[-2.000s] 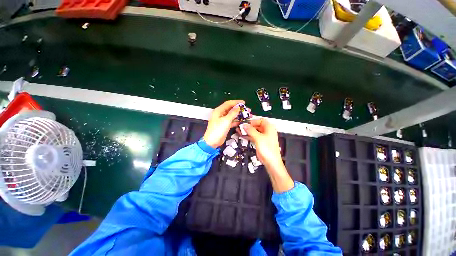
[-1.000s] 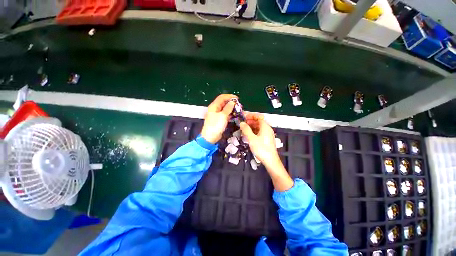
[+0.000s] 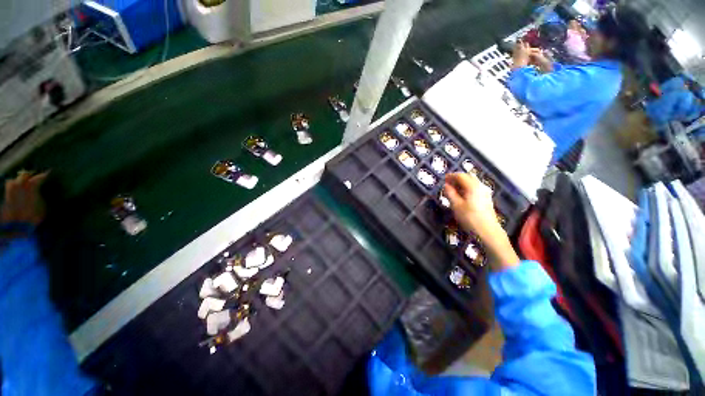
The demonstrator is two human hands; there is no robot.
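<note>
My left hand (image 3: 23,199) is at the far left edge over the belt, dim and partly cut off, with no object visible in it. A joined unit (image 3: 127,215) with a pale block lies on the belt to its right. My right hand (image 3: 468,199) is over the right parts tray (image 3: 371,189), its fingertips pinched at a shiny housing (image 3: 444,200) in a pocket; the fingers partly hide it. A loose heap of pale batteries (image 3: 224,281) with dark leads lies on the near black tray (image 3: 328,309).
Several joined units (image 3: 263,150) lie along the green belt (image 3: 178,116). A pale post (image 3: 383,69) rises at the belt edge. White trays (image 3: 487,128) stand beyond the right tray. Another person (image 3: 568,93) in blue works there. Clothes or fabric (image 3: 618,271) hang at the right.
The view has turned right. My hands have separated: the left is over the belt, the right has reached to the right tray. Another joined unit now lies on the belt.
</note>
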